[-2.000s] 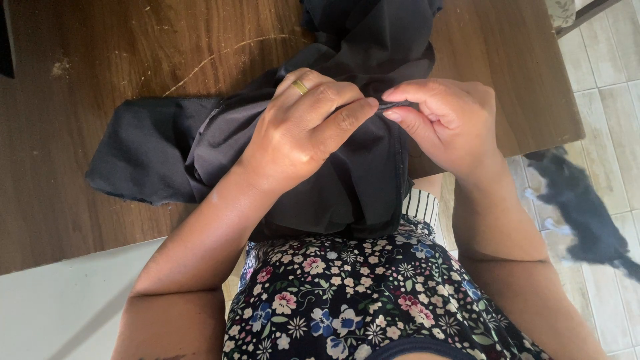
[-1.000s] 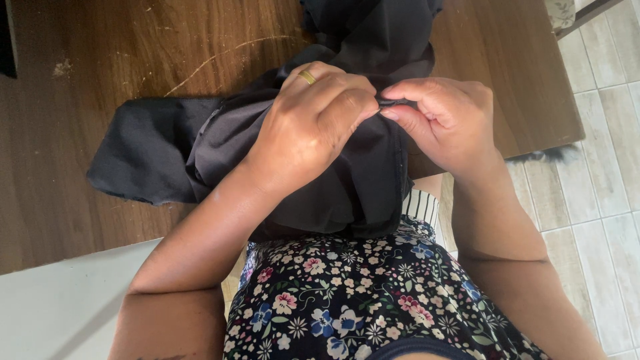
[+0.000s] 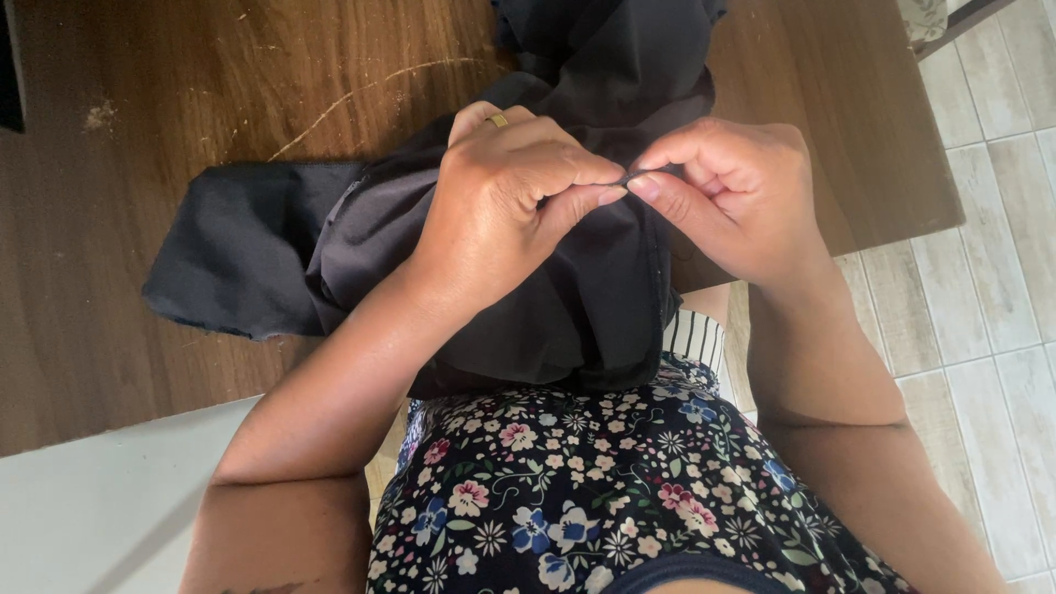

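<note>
A black cloth garment (image 3: 553,305) lies bunched over the table edge and hangs onto my lap, with one flat part spread out to the left. My left hand (image 3: 503,190), a gold ring on one finger, pinches a thin edge of the cloth between thumb and forefinger. Right beside it, my right hand (image 3: 734,194) pinches the same dark edge, and the fingertips of both hands nearly meet. Folds lie beneath my left hand, and a stitched seam runs down the cloth between the hands and my lap.
The brown wooden table (image 3: 833,124) has pale scratches and scuffs, and its right corner juts out over a tiled floor (image 3: 1015,313). A dark object (image 3: 10,74) stands at the far left edge. Patterned fabric (image 3: 924,18) shows at the upper right.
The dark-furred animal on the floor at the right has gone out of view. My left fingers have shifted their pinch on the cloth edge slightly; my right hand stays in about the same place.
</note>
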